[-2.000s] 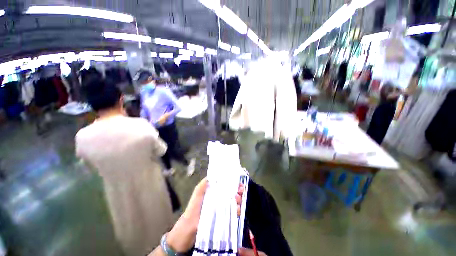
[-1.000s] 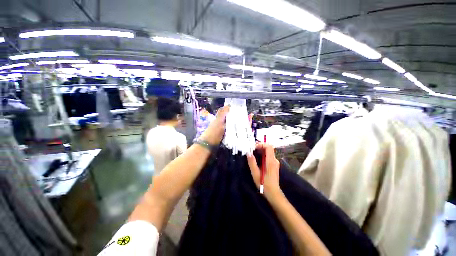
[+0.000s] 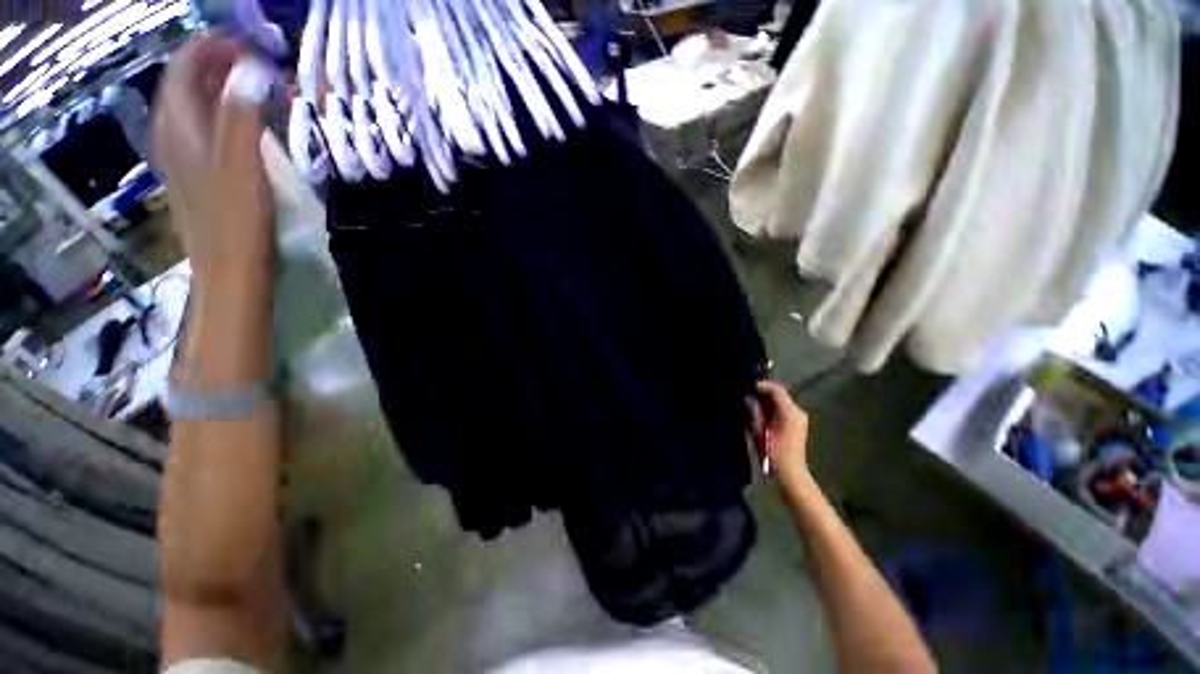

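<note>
Several black skirts (image 3: 526, 303) hang bunched together from white hangers (image 3: 421, 92) in front of me. My left hand (image 3: 217, 119) is raised at the left of the hangers. It is blurred, with a small whitish spot at its fingertips, and its hold cannot be told. My right hand (image 3: 784, 428) is low at the right edge of the skirts, with the slim red pen (image 3: 766, 437) between its fingers. Whether it also pinches the black fabric cannot be told.
Cream jackets (image 3: 948, 171) hang at the right. A white table (image 3: 974, 428) at the lower right bears a tray of small items. Grey garments (image 3: 66, 527) hang at the lower left. Another table (image 3: 79, 349) with a dark tool stands at the left.
The black skirts now hang larger and lower in view, with the hangers fanned out. My left hand has moved left off the hanger tops. My right hand has moved down to the skirts' side.
</note>
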